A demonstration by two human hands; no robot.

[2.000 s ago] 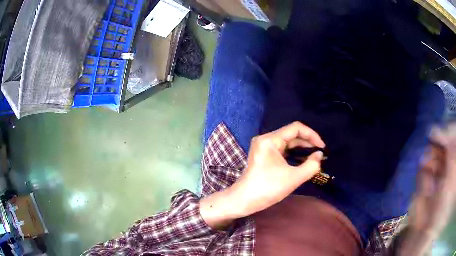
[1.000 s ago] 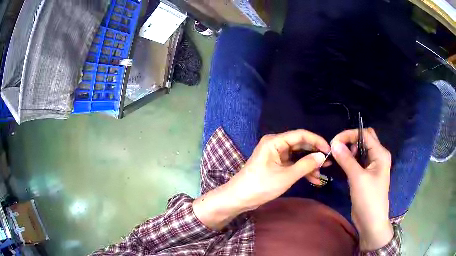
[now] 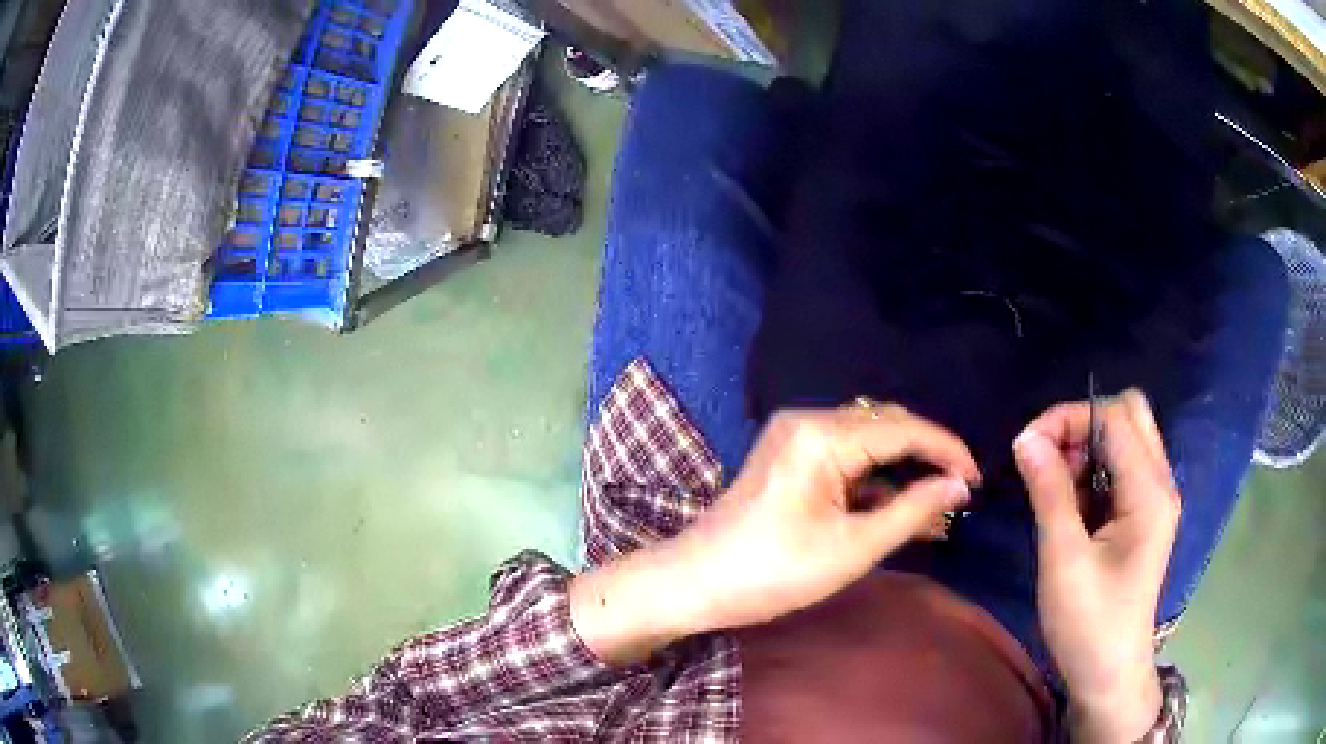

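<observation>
My left hand [image 3: 814, 509] is over the lap, thumb and forefinger pinched together on a tiny black fabric piece [image 3: 905, 474] that is mostly hidden by the fingers. My right hand [image 3: 1112, 531] is a little to its right, apart from it. It holds dark thread snips [image 3: 1097, 451] upright in the palm, blades pointing away, while thumb and forefinger are close together. No thread can be made out between the hands. Dark cloth [image 3: 989, 189] covers the lap, with a pale curved thread end [image 3: 1001, 305] lying on it.
At the left stand a blue plastic crate [image 3: 276, 247], draped grey fabric [image 3: 160, 160] and a shelf with a white paper [image 3: 473, 55]. A mesh basket [image 3: 1291, 364] is at the right. A table edge [image 3: 1287, 22] is at the upper right. The floor is green.
Two seconds ago my right hand was blurred far to the right; one second ago its fingertips met my left hand's. Now it has moved right, away from my left hand, still holding the snips.
</observation>
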